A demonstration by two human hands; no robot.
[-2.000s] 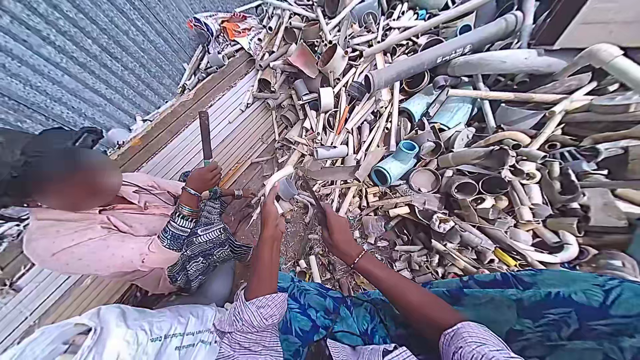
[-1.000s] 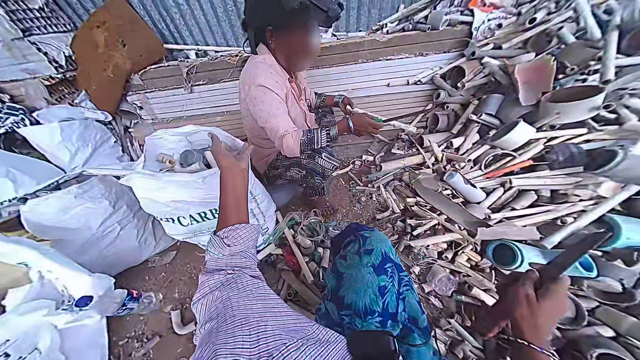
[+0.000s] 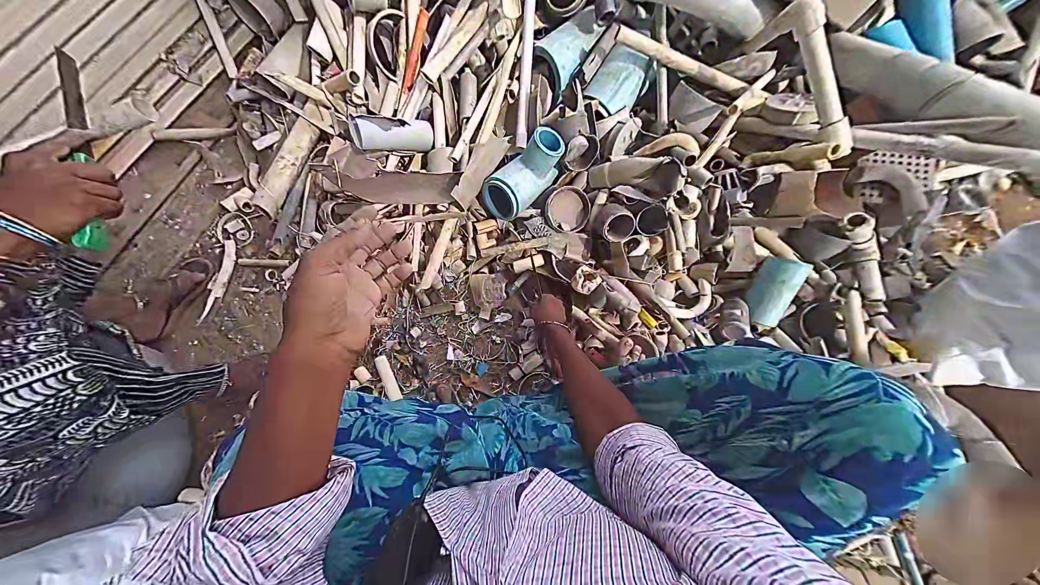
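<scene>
My left hand [image 3: 345, 280] is raised over the pile's near edge, palm up and fingers spread, with nothing seen in it. Farther right, my right hand [image 3: 549, 313] reaches low among small pipe scraps; its fingers are partly hidden, and whether it holds something cannot be told. Beyond the hands lies a blue plastic pipe fitting [image 3: 520, 180]. A white pipe piece [image 3: 392, 134] rests left of it, and a short white pipe piece [image 3: 388, 378] lies on the ground near my left forearm.
A co-worker's hand [image 3: 61, 191] at the left grips a green-handled blade [image 3: 71, 89]. Mixed plastic pipes spread across the back and right, among them a large grey pipe [image 3: 934, 97]. Another person's arm [image 3: 995, 414] is at the right edge. Long pale strips [image 3: 97, 49] lie at the back left.
The view has swung back from the sacks to the pile. My left hand has moved from the white sack to above the scraps; my right hand, earlier holding a dark blade, is now low in the scraps.
</scene>
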